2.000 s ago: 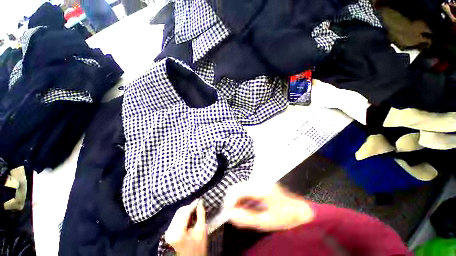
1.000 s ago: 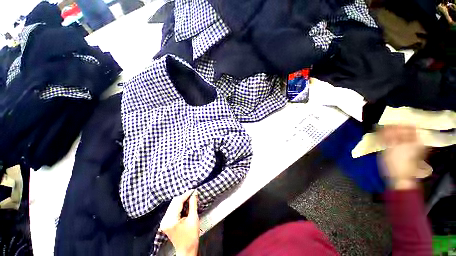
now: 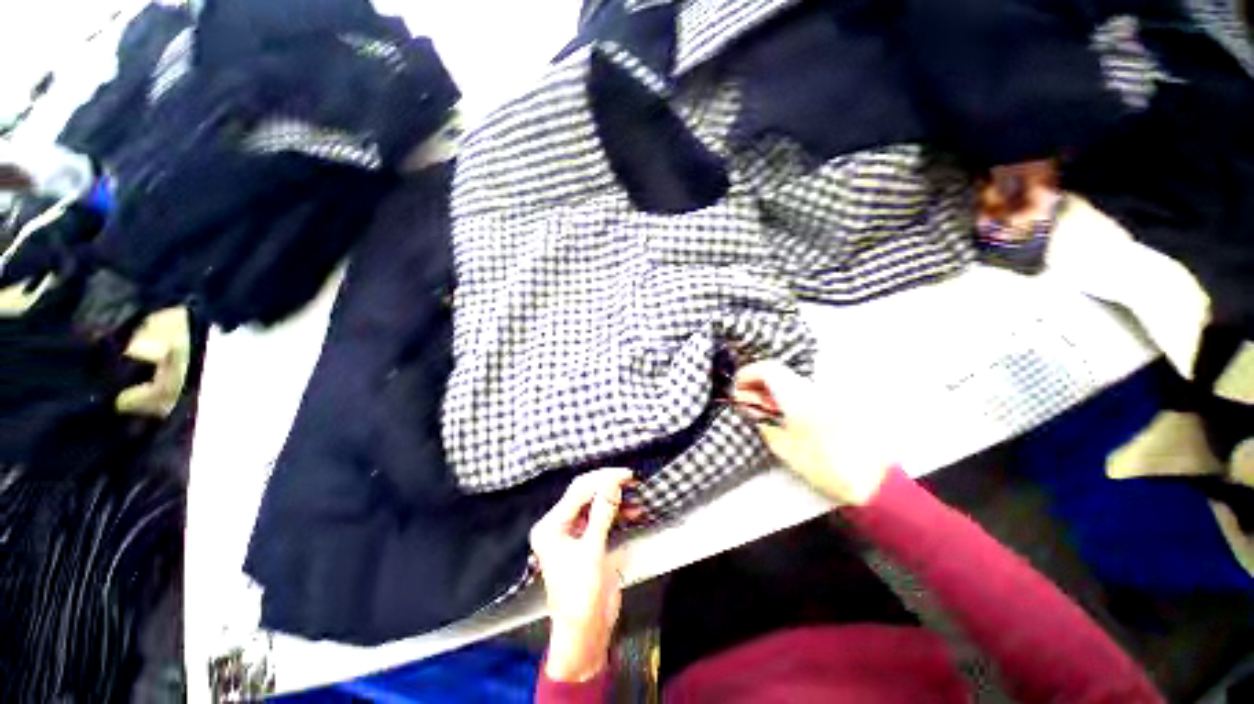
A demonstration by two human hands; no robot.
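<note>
A padded garment with its black-and-white checked side [image 3: 550, 316] up lies on the white table, its dark part [image 3: 399, 454] spread to the left. My left hand [image 3: 580, 530] pinches the garment's edge near the table's front. My right hand [image 3: 787, 420] is at the dark armhole opening on the checked side, fingertips closed on the edge there. Whether it also holds a small tool or thread is hidden by blur.
A navy and checked pile [image 3: 880, 83] lies behind the garment, another dark pile [image 3: 275, 151] at the left. A smartphone [image 3: 1018, 213] and a printed sheet [image 3: 1031, 385] are at the right. Cream pieces [image 3: 1162, 454] hang over a blue bin [image 3: 1100, 509].
My right hand has come back from the cream pieces at the right to the armhole edge. My left hand still pinches the edge. The view has shifted, so things stand further right.
</note>
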